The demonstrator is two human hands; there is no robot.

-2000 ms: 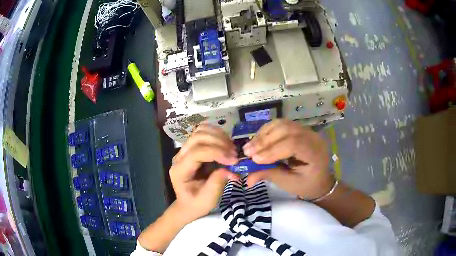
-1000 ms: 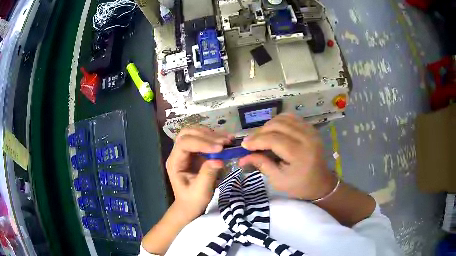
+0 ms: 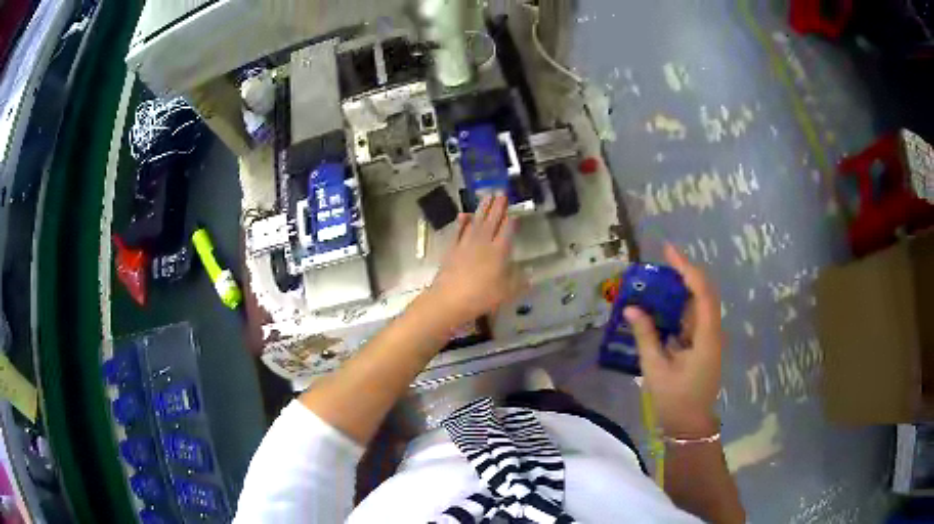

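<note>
My right hand [image 3: 681, 358] holds a blue housing [image 3: 649, 307] at the right, off the machine's front corner. My left hand [image 3: 479, 256] reaches over the machine deck, its fingertips at the near edge of another blue housing [image 3: 483, 162] in the right fixture [image 3: 520, 169]. Whether the fingers grip that housing cannot be told. A third blue housing [image 3: 330, 203] lies in the left fixture [image 3: 358, 230]. The pale driver cylinder [image 3: 447, 46] stands behind the right fixture.
The blister tray [image 3: 154, 353] with blue housings lies on the bench at lower left. A yellow-green stick [image 3: 216, 268], a red pouch [image 3: 130, 268] and a black box [image 3: 159, 200] lie beside the machine. A black pad [image 3: 438, 207] is on the deck. A cardboard box [image 3: 881, 328] stands at right.
My hands have parted. My right hand has moved right with the blue housing, and my left hand has reached forward to the right fixture. The view has shifted, showing more of the machine's back.
</note>
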